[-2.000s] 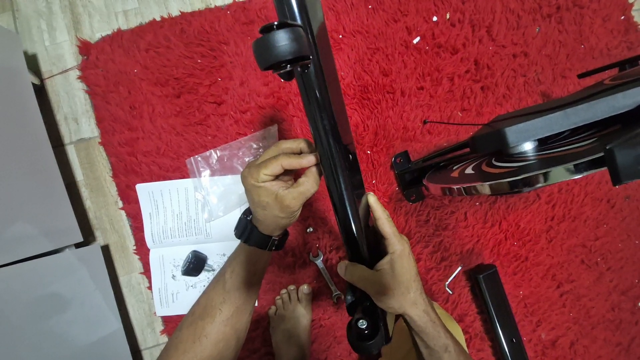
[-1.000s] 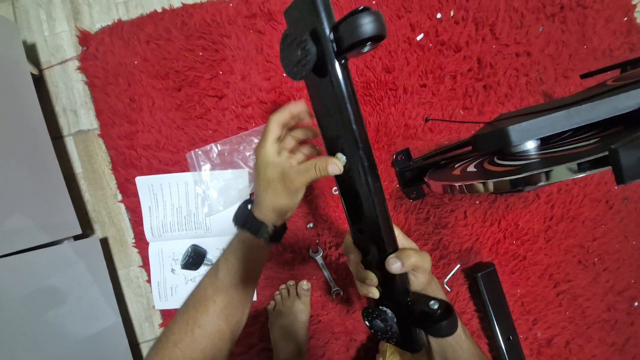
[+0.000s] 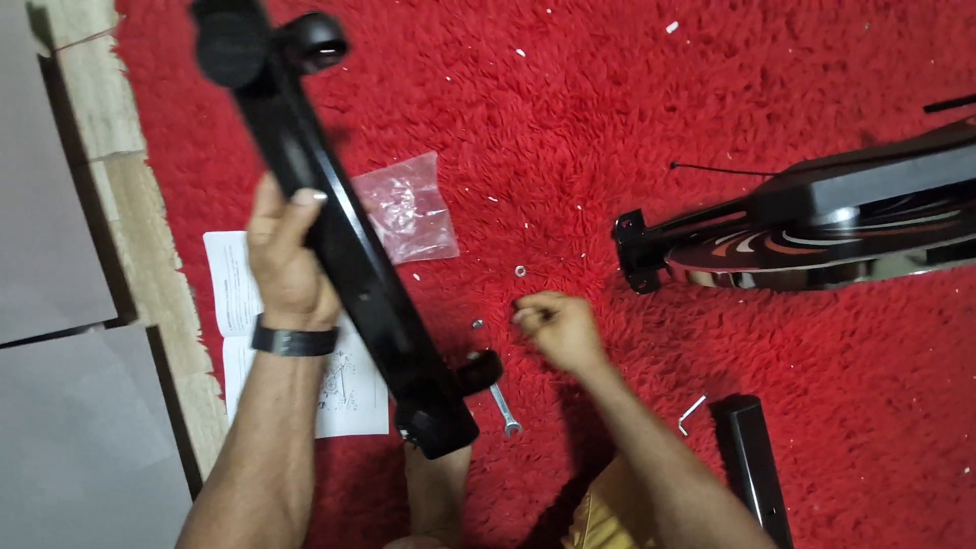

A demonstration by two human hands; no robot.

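Note:
My left hand (image 3: 293, 263) grips a black metal stabilizer bar (image 3: 343, 244) near its middle, thumb across its face. The bar slants from upper left to lower centre, with a small wheel (image 3: 314, 42) and round foot pad at the upper end and similar fittings at the lower end. My right hand (image 3: 560, 332) hangs over the rug with its fingers curled; whether a small part is between them cannot be told. Left of it lie a small nut (image 3: 477, 324) and a washer (image 3: 520, 271). An open-end wrench (image 3: 503, 408) lies below, partly behind the bar.
A black machine frame with a flywheel (image 3: 808, 252) lies at right on the red shag rug (image 3: 534, 114). An Allen key (image 3: 690, 415) and a black tube (image 3: 755, 473) are lower right. A printed manual (image 3: 374, 412) and a clear plastic bag (image 3: 419, 221) lie left of centre; grey panels (image 3: 61, 191) stand far left.
The right hand has let go of the bar's lower part and moved out over the rug. The left hand has closed around the bar, which has shifted left.

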